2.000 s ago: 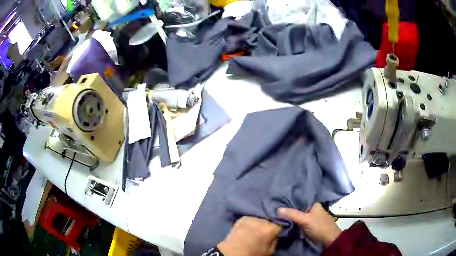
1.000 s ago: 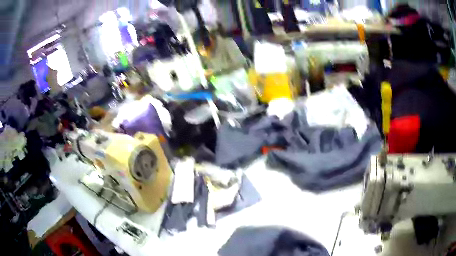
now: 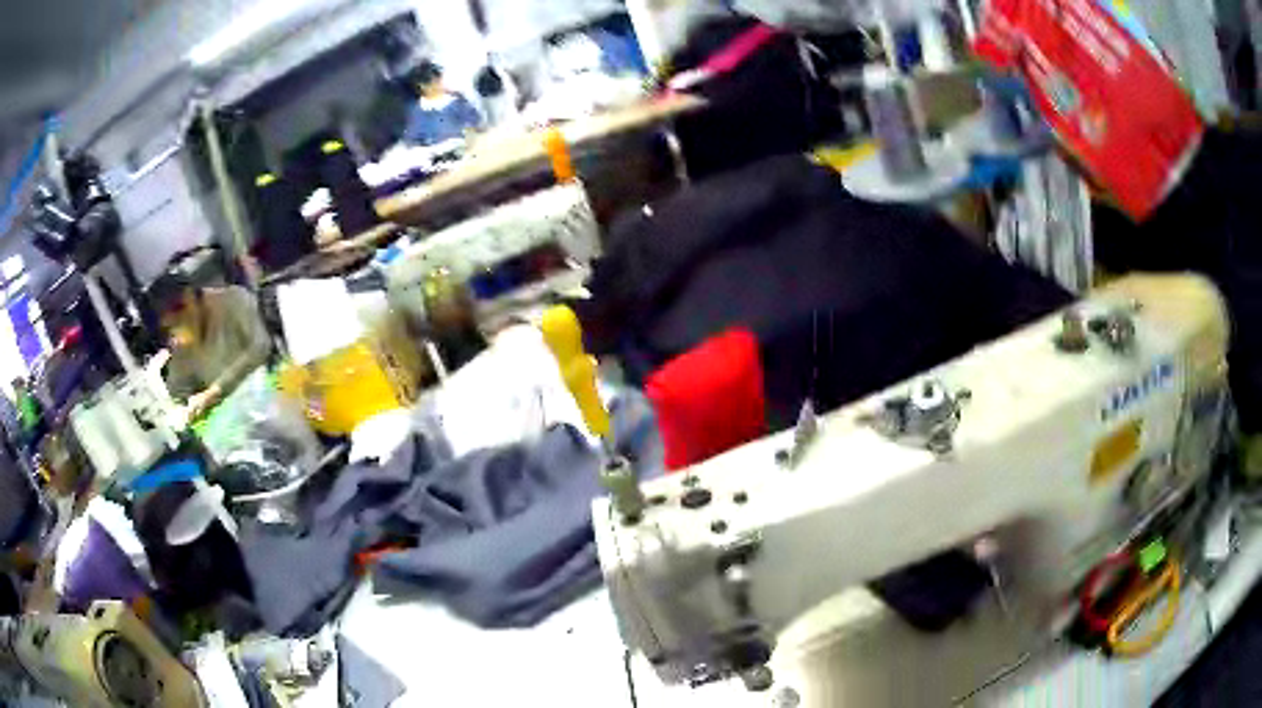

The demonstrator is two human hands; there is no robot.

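Neither of my hands is in view. The cream-white sewing machine [image 3: 858, 512] marked JACK lies nearest, across the lower right, its head end cut off by the bottom edge. Scissors [image 3: 1138, 604] with red and orange handles and a green pivot lie at its right end. Crumpled grey cloth [image 3: 519, 533] lies on the white table [image 3: 478, 661] left of the machine head. A yellow-handled screwdriver [image 3: 574, 368] stands upright on the machine head. The view is blurred.
The second machine's yellow-beige end [image 3: 127, 667] and cloth strips [image 3: 263, 671] are at the lower left. A red object [image 3: 709, 398] and a large black cloth heap [image 3: 830, 277] lie behind the machine. A person [image 3: 208, 325] sits at the far left.
The view has swung up and to the right. The cloth panel and both hands, seen two seconds ago, have left the picture. More of the white machine and the scissors now show.
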